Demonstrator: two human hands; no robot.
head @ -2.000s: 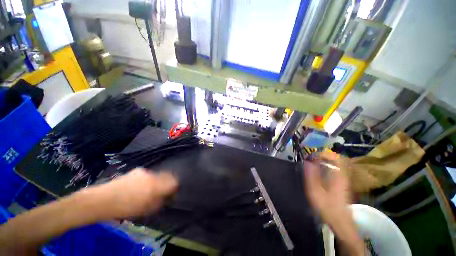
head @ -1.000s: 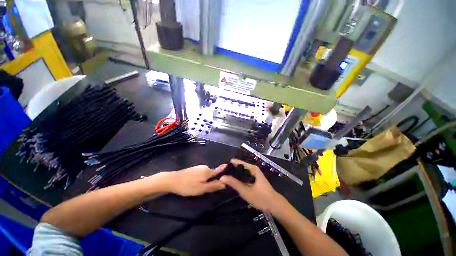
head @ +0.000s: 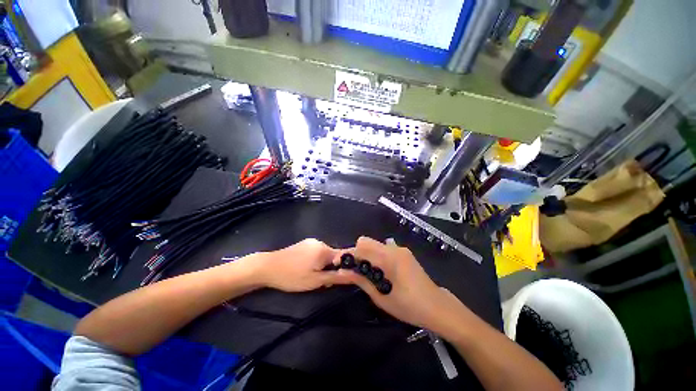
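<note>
My right hand (head: 393,279) is closed around several moulded cables (head: 366,270), with their round black ends facing up. My left hand (head: 301,266) touches it and its fingers are at the same cables. One loading bar (head: 431,228) with small pegs lies on the dark worktable beyond my hands. A second loading bar (head: 443,357) lies nearer, partly hidden under my right forearm, with connectors beside it. Black cables (head: 286,334) run across the table below my hands. A small cable bundle (head: 221,218) lies to the left, near red-handled scissors (head: 258,172).
A large cable pile (head: 130,183) covers the left of the worktable (head: 252,153). The press platen (head: 381,90) spans above the silver mould (head: 359,153). The white bucket (head: 610,321) holding black scrap is at right; blue totes (head: 30,179) are at left.
Both hands came together over the table from being apart and now hold cables. A loading bar now lies across the table beyond them. Lately the round cable ends have turned into clearer view.
</note>
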